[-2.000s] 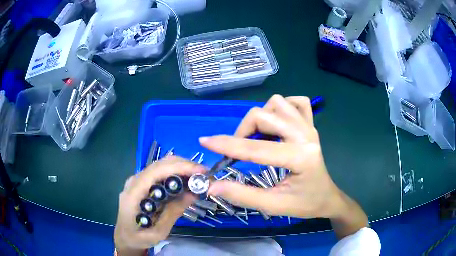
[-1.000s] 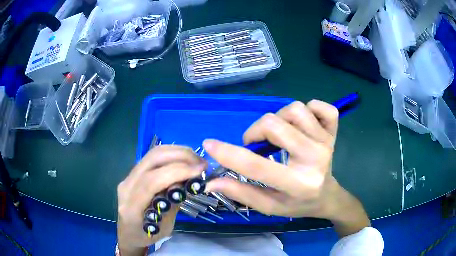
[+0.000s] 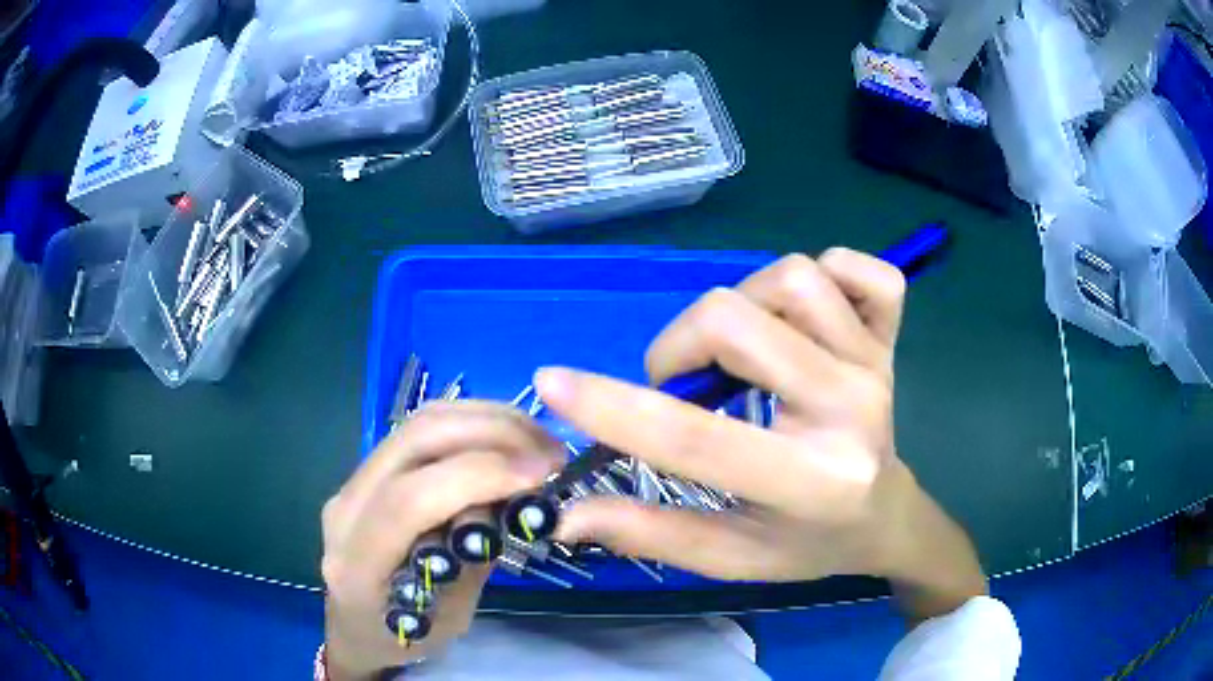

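My left hand holds several metal cylindrical parts side by side, their black-ringed ends facing me with pale centres and tiny yellow bits. My right hand holds a blue-and-black pen-shaped tool, its handle sticking out behind the fingers. The right thumb and the tool's dark front part are close to the black end nearest the right; whether the tip touches is unclear. Below both hands the blue tray holds loose slim metal parts, partly hidden by the hands.
A clear packing box with metal parts in rows stands behind the tray. At left are a side box of jumbled parts, a white carton and a bag box. A black block holder and clear containers are at right.
My right hand has moved slightly right, and the tool's handle now shows farther out. Yellow bits now show at the black ends. The rightmost part's end, silvery before, now shows a black ring.
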